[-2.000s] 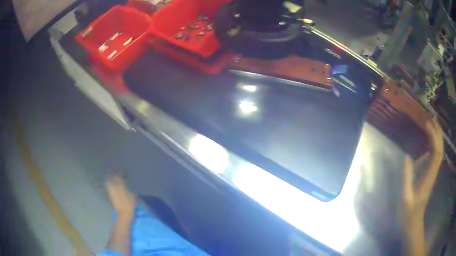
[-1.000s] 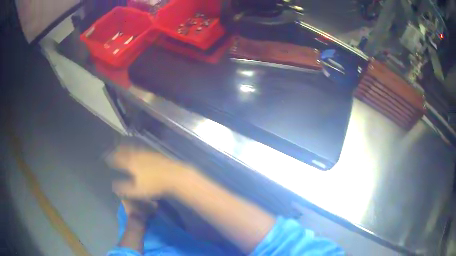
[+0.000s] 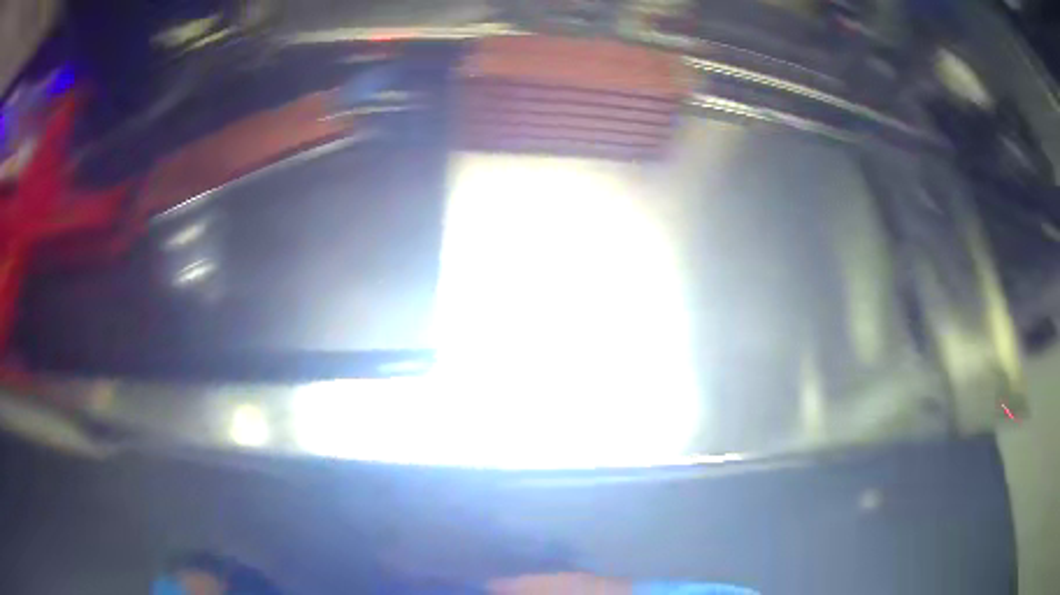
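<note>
Only blurred slivers of my arms show at the bottom edge. My left hand (image 3: pixel 207 581) is a small skin-toned patch beside a blue sleeve. My right hand or forearm (image 3: pixel 552 583) is a skin-toned strip left of another blue sleeve. Fingers and anything held cannot be made out. Both are below the bench edge, away from the parts. A stack of reddish-brown carrier plates (image 3: pixel 570 99) sits at the back centre of the bench. One more carrier plate (image 3: pixel 250 145) lies behind the black work pad (image 3: pixel 314 256).
The metal benchtop (image 3: pixel 779 291) has a strong glare patch. Red bins (image 3: pixel 47 209) are cut off at the left edge. A blurred blue round item (image 3: pixel 389 87) is left of the stack. Silver rails (image 3: pixel 802 87) run behind, and a metal side panel (image 3: pixel 976 349) stands at the right.
The view has swung right, so bins and pad have moved left and the stack is near the centre. My hands have dropped to the bottom edge of the picture.
</note>
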